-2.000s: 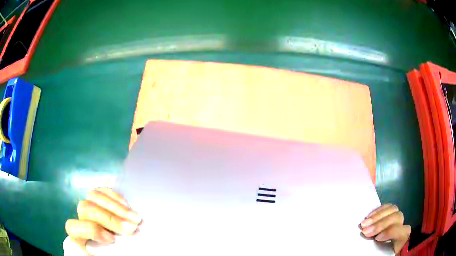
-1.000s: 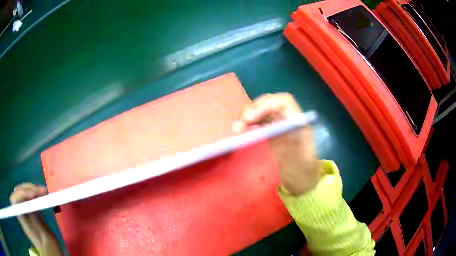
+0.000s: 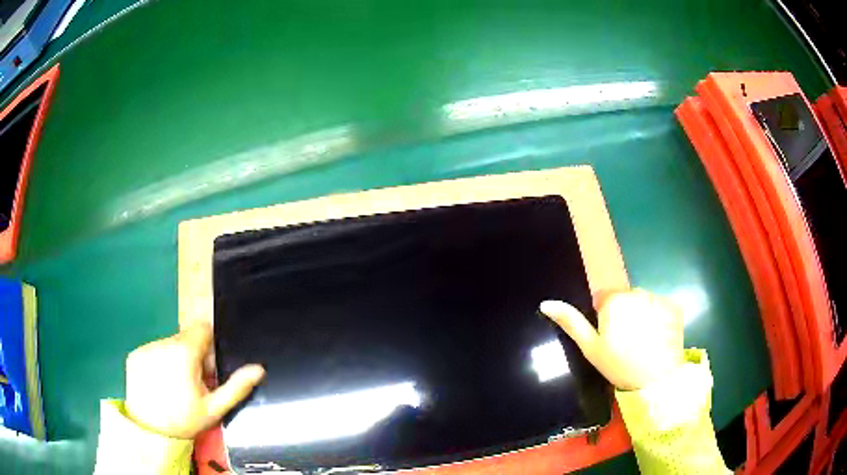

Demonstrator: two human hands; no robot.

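The laptop screen assembly [image 3: 399, 306] lies with its glossy black front up, inside the foam tray [image 3: 390, 199], which looks pale orange at the top and red at the bottom. Small hinge and cable parts show along its lower edge. My left hand [image 3: 176, 385] is at the left edge, thumb over the glass. My right hand [image 3: 636, 339] is at the right edge, thumb over the glass. The fingers of both hands are around the tray's sides and partly hidden.
Stacked foam trays [image 3: 743, 204] with a screen on top stand at the right. Another red tray [image 3: 32, 139] is at the far left, above a blue tape dispenser [image 3: 13, 357]. A blue box [image 3: 37, 32] is at the top left. The bench [image 3: 399, 56] is green.
The panel, earlier held up with its silver back showing and then edge-on, is now black side up in the tray. My hands are now at the tray's two sides.
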